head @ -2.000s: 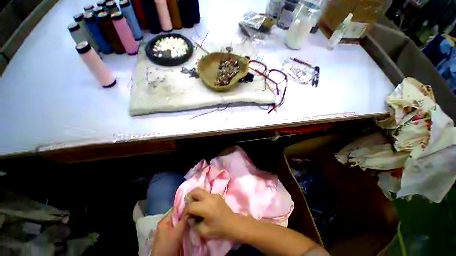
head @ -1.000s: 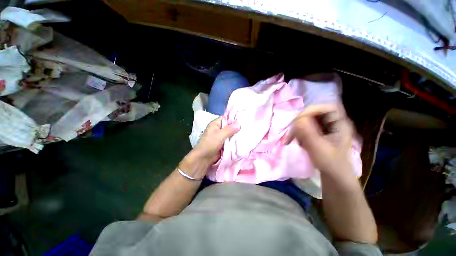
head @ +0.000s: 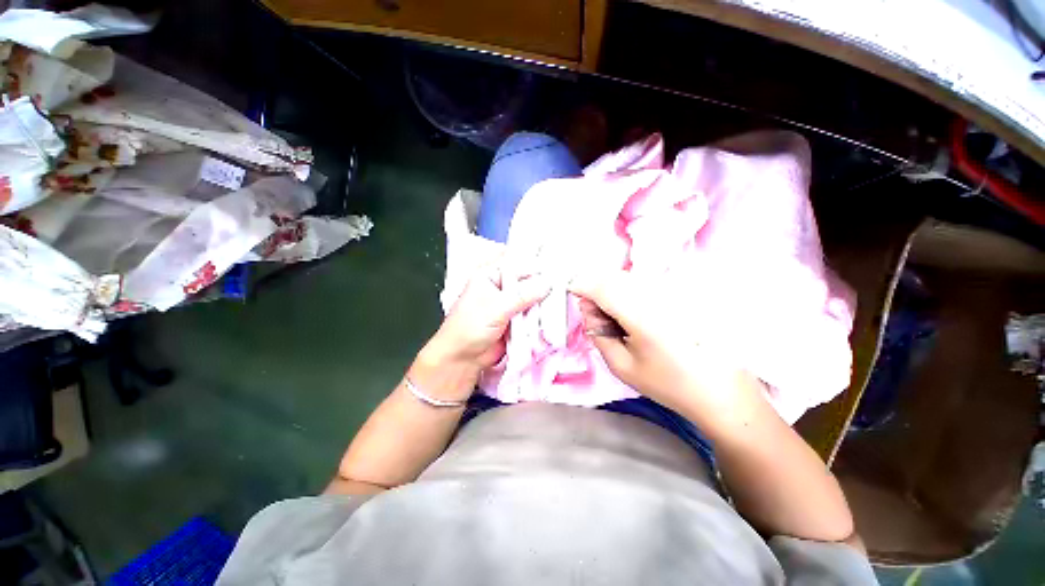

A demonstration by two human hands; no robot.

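The pink garment (head: pixel 733 252) lies over my lap, overexposed to near white in its middle. My left hand (head: pixel 481 321) pinches the cloth between thumb and fingers at its left part. My right hand (head: pixel 636 343) is close beside it, thumb and index fingertips together at the cloth near the left fingertips. A small dark thing (head: pixel 605 324) shows in the right palm; I cannot tell its exact shape. No needle or thread is clear at the fingertips.
A floral garment pile (head: pixel 172 195) is heaped at left. The open cardboard box (head: pixel 951 458) stands by my right knee. The white table edge (head: pixel 871 57) crosses top right, with a wooden drawer (head: pixel 458 23) at top. A blue crate-like thing (head: pixel 178 555) is at bottom left.
The view has swung down from the tabletop to my lap. Since a second ago, my right hand has moved left from above the cloth to beside my left fingertips. The garment is spread wider at right.
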